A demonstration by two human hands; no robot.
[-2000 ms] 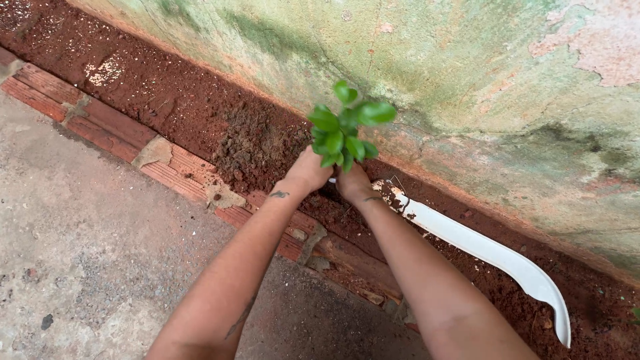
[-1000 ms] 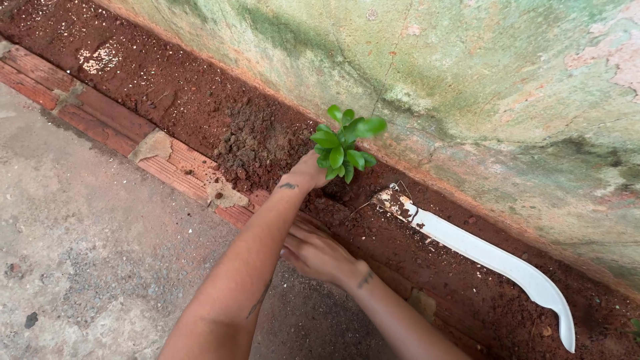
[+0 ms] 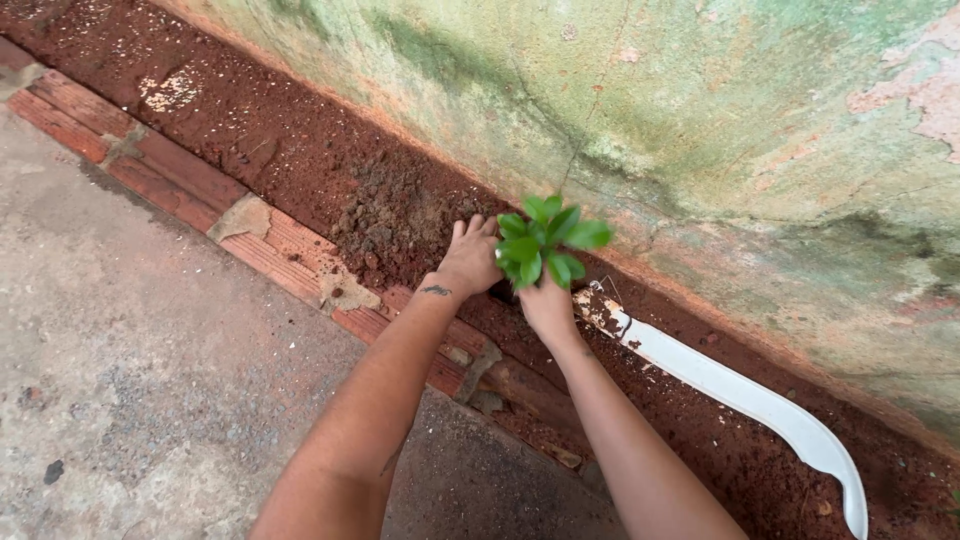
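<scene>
A small green leafy plant (image 3: 551,236) stands near the foot of the wall, its lower stem hidden by leaves and hand. My right hand (image 3: 547,304) is under the leaves at its base; the fingers are hidden, so its grip cannot be made out. Just to the left, my left hand (image 3: 474,255) lies palm down with fingers spread at the edge of a mound of loose, darker soil (image 3: 397,210). A small dark hollow shows between the hands. To the right of my right hand lies a white curved blade-like tool (image 3: 720,382) with a rusty, soil-caked end.
A strip of red soil (image 3: 277,150) runs diagonally between a weathered green wall (image 3: 675,112) and a low border of red hollow bricks with mortar (image 3: 172,180). Rough concrete ground (image 3: 150,337) lies on the near left. White crumbs (image 3: 171,90) are scattered on the soil.
My right hand has moved from the brick border up to the plant's base. My left hand has come away from the plant's base and now lies spread on the soil beside it.
</scene>
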